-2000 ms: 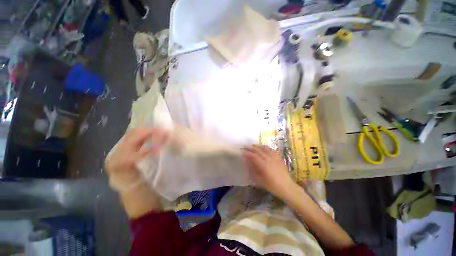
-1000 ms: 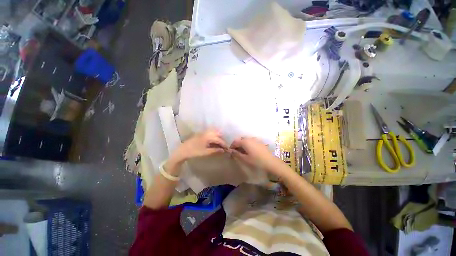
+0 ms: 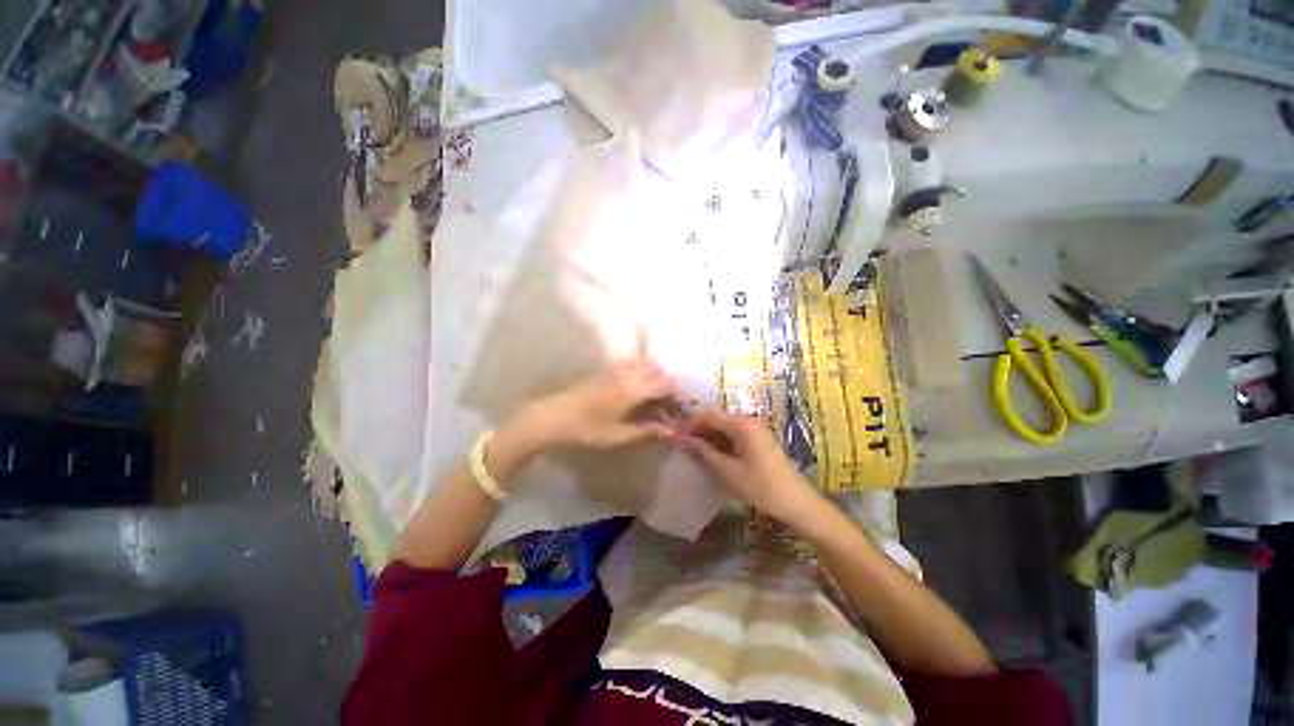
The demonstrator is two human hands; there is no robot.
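Observation:
A beige fabric piece (image 3: pixel 546 319) lies on the white table in front of me, its upper part washed out by lamp glare. My left hand (image 3: pixel 617 407) and my right hand (image 3: pixel 727 447) meet at its right part and pinch it between the fingertips. The fingertips nearly touch, and what lies between them is too small to tell. Both hands are left of the shiny needle plate (image 3: pixel 795 372) and the yellow tape (image 3: pixel 854 397) marked PIT. The presser foot is not clearly visible.
Yellow-handled scissors (image 3: pixel 1046 380) and dark green snips (image 3: pixel 1121 329) lie on the right. A white tray (image 3: pixel 490 71) is behind, with another beige piece (image 3: pixel 681 71) over its edge. A pale fabric stack (image 3: pixel 372 369) hangs at the left edge. The machine head (image 3: pixel 1050 135) is at upper right.
About two seconds ago my hands were apart on the fabric; they are now together. Since one second ago the fabric has turned, and a narrow white strip at left no longer shows.

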